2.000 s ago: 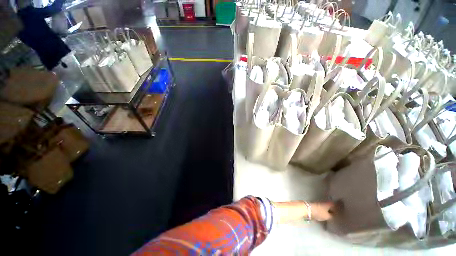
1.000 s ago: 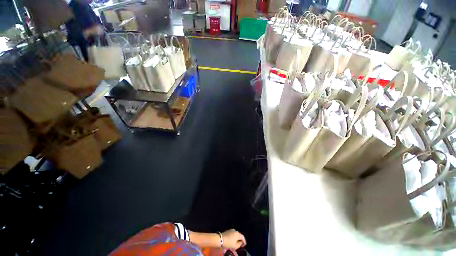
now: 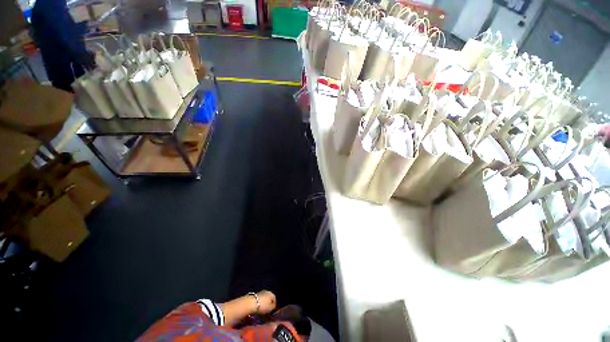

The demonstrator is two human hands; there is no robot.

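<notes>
My left hand [image 3: 266,302], with a bracelet and a plaid sleeve, is small near the bottom edge, left of the table and over my dark clothing. Its fingers look curled; whether it holds anything cannot be told. My right hand is not in view. A taupe bag [image 3: 388,324] lies at the table's near edge, cut off by the bottom of the picture. A taupe tote bag [image 3: 465,227] stuffed with white paper stands further up, with its flat panel towards me.
Rows of upright stuffed tote bags [image 3: 378,163] stand along the white table [image 3: 394,247]. A cart [image 3: 150,130] with beige bags stands across the dark aisle at left, a person [image 3: 57,40] beside it. Brown bags [image 3: 57,224] are at far left. Another person's hand [image 3: 606,131] shows at far right.
My left hand has gone from the tote bag's panel back to my body. A taupe bag now shows at the bottom of the table. The person's bag at left now stands on the cart.
</notes>
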